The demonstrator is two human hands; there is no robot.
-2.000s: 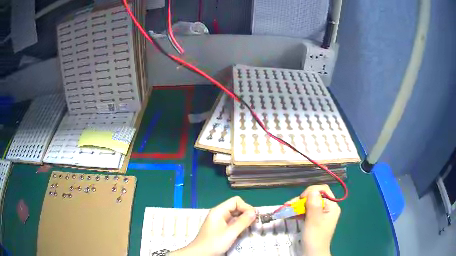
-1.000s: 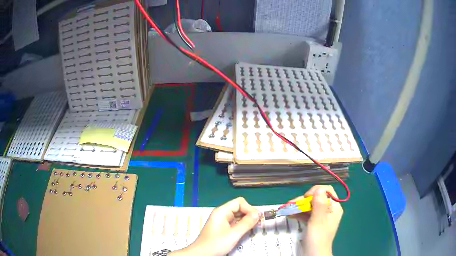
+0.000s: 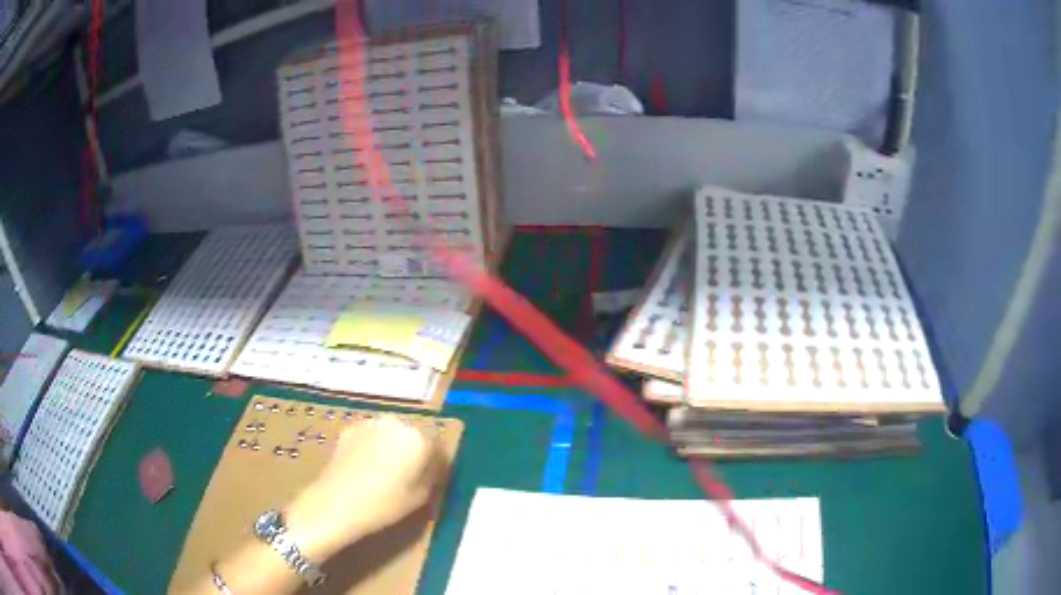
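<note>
My left hand, with a bracelet at the wrist, is over the upper right part of the brown board. Its fingers are bent and their tips are hidden, so I cannot tell what they hold. Small shiny pieces lie along the board's far part. The white slotted board lies flat to the right, cut off by the bottom edge. The red lead, blurred, crosses the view down to the bottom right. My right hand and the yellow tool are out of the picture.
A thick stack of patterned trays stands at the back right. A patterned tray leans upright at the back, with a yellow slip before it. More flat trays lie left. A pink sleeve shows at the lower left edge.
My left hand has moved left from the white board to the brown board. My right hand and the yellow tool have left the picture. The view has turned left.
</note>
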